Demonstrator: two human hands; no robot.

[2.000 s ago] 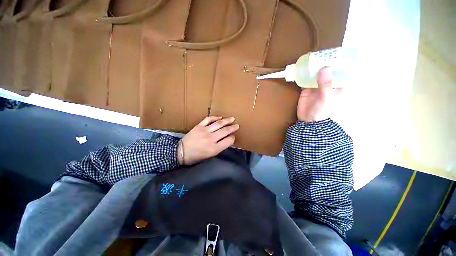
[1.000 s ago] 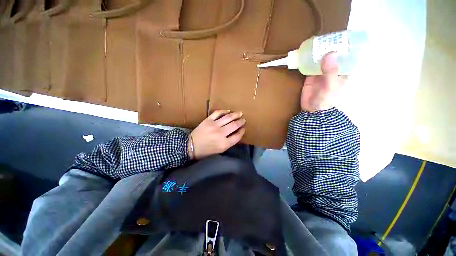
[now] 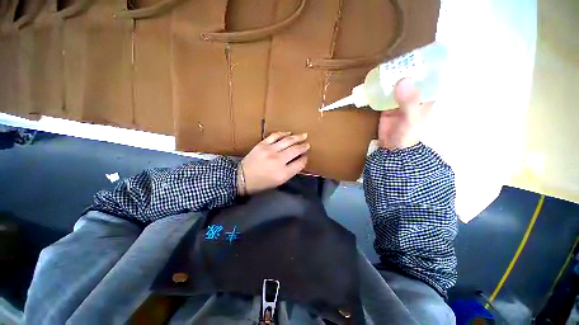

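Overlapped brown bag panels [image 3: 343, 143] lie in a row, each with a rolled handle [image 3: 266, 32]. My right hand [image 3: 400, 117] holds a clear squeeze bottle [image 3: 381, 89] with pale yellowish liquid and a white label, tilted down to the left. Its pointed white nozzle is at the stitch line [image 3: 326, 89] below the handle end of the rightmost panel; whether it touches cannot be told. My left hand [image 3: 275, 162] lies flat, fingers together, on the near edge of the panels, gripping nothing.
White covering [image 3: 482, 120] shows right of the panels and along their near edge. A pale tan surface [image 3: 559, 101] is at the far right. The dark floor [image 3: 57, 171] has a white scrap [image 3: 112, 177] at the left and a yellow line [image 3: 517, 251] at the right.
The nozzle has moved down the stitch line, away from the handle end, and the bottle is tilted more steeply. My left hand stays on the panel edge.
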